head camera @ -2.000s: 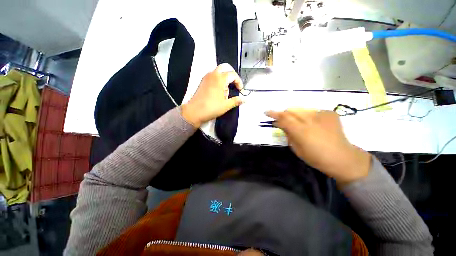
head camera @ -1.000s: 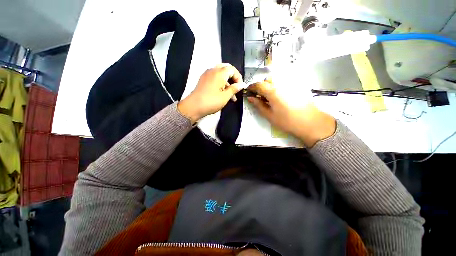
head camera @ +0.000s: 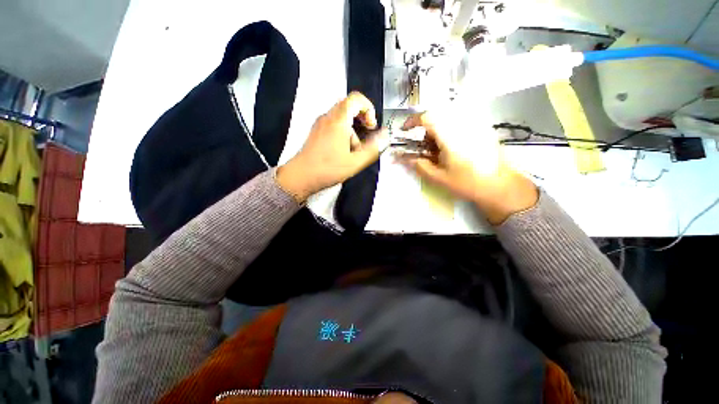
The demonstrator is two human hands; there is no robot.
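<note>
The black workpiece (head camera: 189, 154) lies on the white table at the left, with a loop at its top and a pale inside edge. The long black strap (head camera: 365, 63) runs up the table to the left of the needle area. My left hand (head camera: 335, 150) is on the strap, thumb and fingertips pinched at its right edge. My right hand (head camera: 465, 162) is just right of it and holds a small dark tool, perhaps thread snips (head camera: 410, 145), its tip near my left fingertips. Glare hides part of my right hand.
The sewing machine head (head camera: 473, 47) is above my hands, partly lost in glare. A blue air hose (head camera: 654, 52) enters from the right. Yellow tape (head camera: 575, 122) lies on the machine bed. Olive garments (head camera: 16, 213) and a red checked cover (head camera: 79, 237) are at the left.
My right hand has moved left with the small tool, from apart to beside my left fingertips. Compared with one second ago, the hands are slightly further apart. The strap stays in place under my left hand.
</note>
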